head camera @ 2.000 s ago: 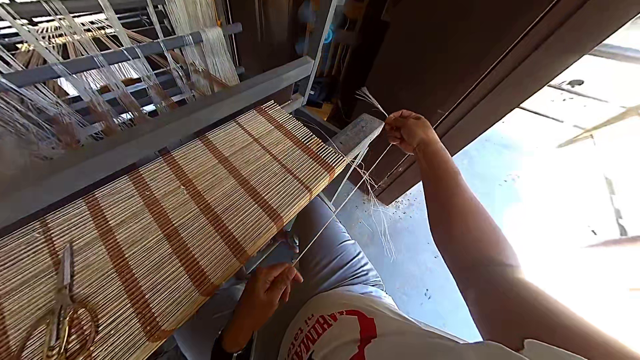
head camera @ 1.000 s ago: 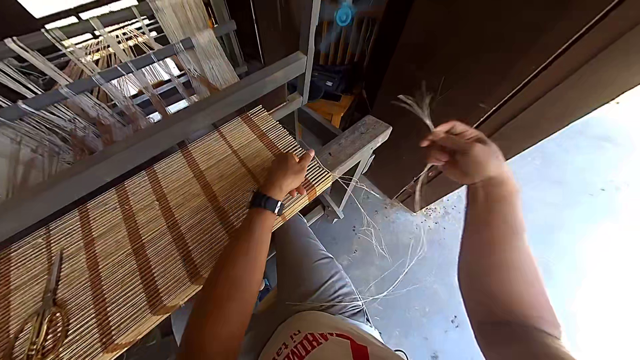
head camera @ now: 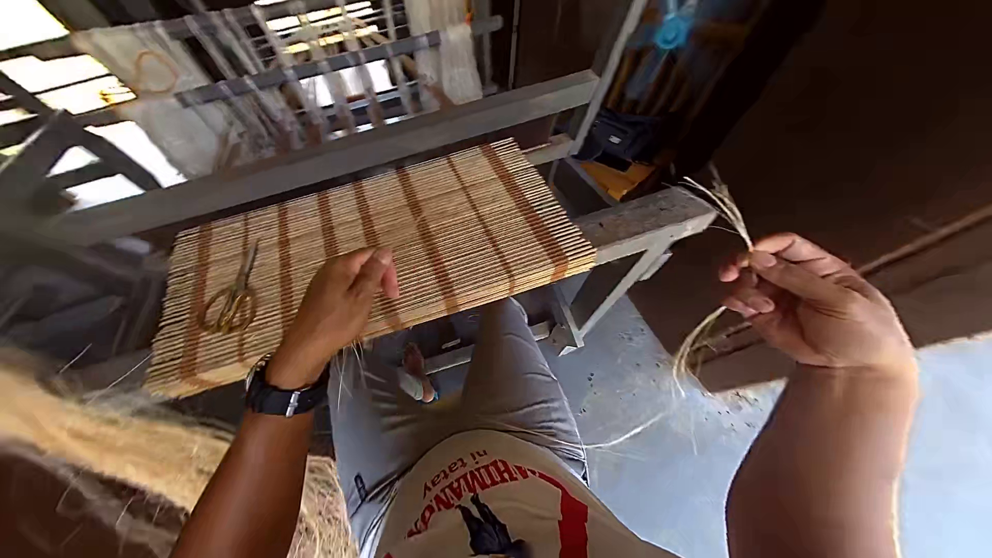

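A folded woven mat of thin sticks with brown stripes lies on the front of a wooden loom. My left hand, with a dark watch on its wrist, is over the mat's front edge; its fingers are curled, and whether they pinch a thin strand is not plain. Out to the right, past the end of the loom's beam, my right hand pinches a bundle of pale fibers whose loose ends stick up and hang below. Scissors with gold-colored handles rest on the mat's left part.
Behind the mat runs the loom's grey beam, with white threads hanging beyond. A wooden beam end juts out at right. A heap of pale fiber lies at lower left. A dark bag sits behind the frame.
My left hand has moved left along the mat, from its right end toward the scissors. My right hand still holds the fiber bundle. The view has swung left.
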